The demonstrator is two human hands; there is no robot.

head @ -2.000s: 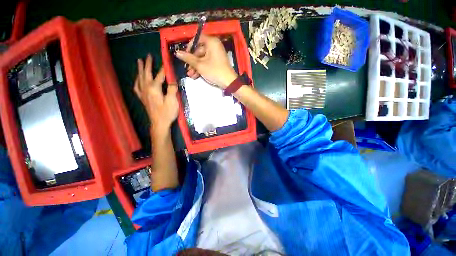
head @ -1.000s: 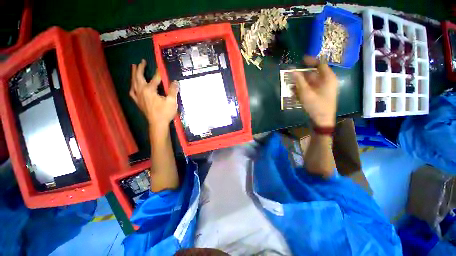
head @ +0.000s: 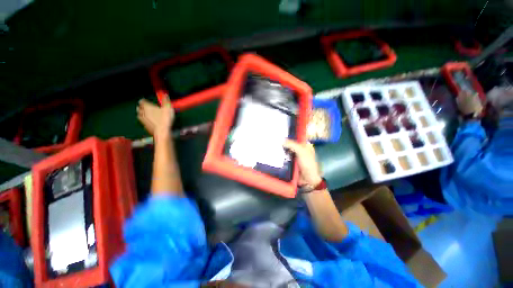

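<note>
My right hand (head: 306, 163) grips the lower right side of a red frame (head: 256, 183), which is tilted over the bench. An open tablet with a large white battery (head: 259, 135) sits in this frame. My left hand (head: 153, 116) is stretched out to the belt, its fingers at the lower left corner of another red frame (head: 194, 100) with a dark inside. Blur hides whether these fingers grip it. The blue bin (head: 336, 121) with small beige pieces is partly hidden behind the tilted frame.
Red frames (head: 94, 225) stand stacked at left, the top one holding a tablet. More red frames (head: 360, 70) lie on the green belt. A white tray (head: 367, 152) with dark modules is at right, an open cardboard box (head: 396, 225) below. Another person's hand (head: 468, 104) is at far right.
The view has shifted and shows more belt. My right hand has left the adhesive sheet area and taken hold of the tablet's frame, now turned and tilted. My left hand has moved to the belt frame.
</note>
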